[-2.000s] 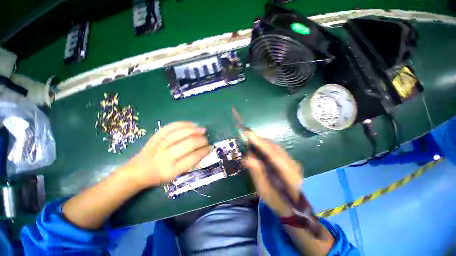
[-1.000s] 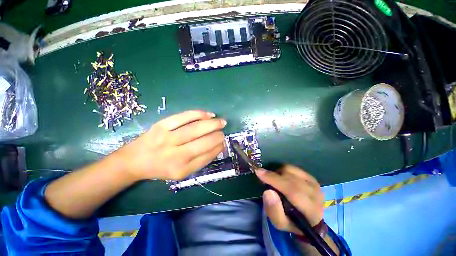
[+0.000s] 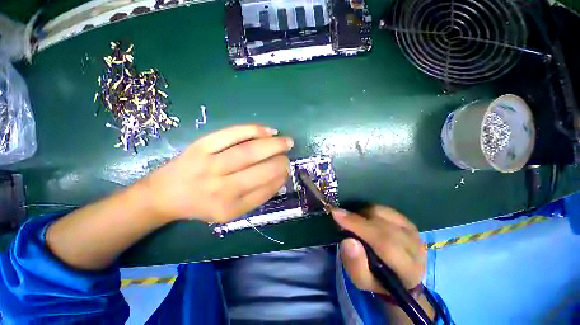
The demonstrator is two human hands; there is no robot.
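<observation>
A phone assembly [image 3: 273, 212] lies on the green mat in front of me, its speckled board end to the right. My left hand [image 3: 222, 174] rests over its left and middle part, fingertips at the board; whether the fingers grip something is hidden. A thin solder wire [image 3: 264, 233] shows below the hand, over the phone's front edge. My right hand [image 3: 381, 251] holds the soldering iron [image 3: 375, 265] like a pen, its tip at the upper left of the board, close to my left fingertips.
A second phone assembly [image 3: 296, 32] lies behind. A loose pile of small components [image 3: 135, 98] is at left, beside a clear bag [image 3: 14, 114]. The fume fan [image 3: 455, 38] stands at back right, the solder waste cup [image 3: 490, 134] at right. A white rail [image 3: 82, 24] runs behind.
The iron has come down from above the mat onto the board. My left hand has stayed over the phone. The view has shifted closer, so the fan and rear phone sit higher in it.
</observation>
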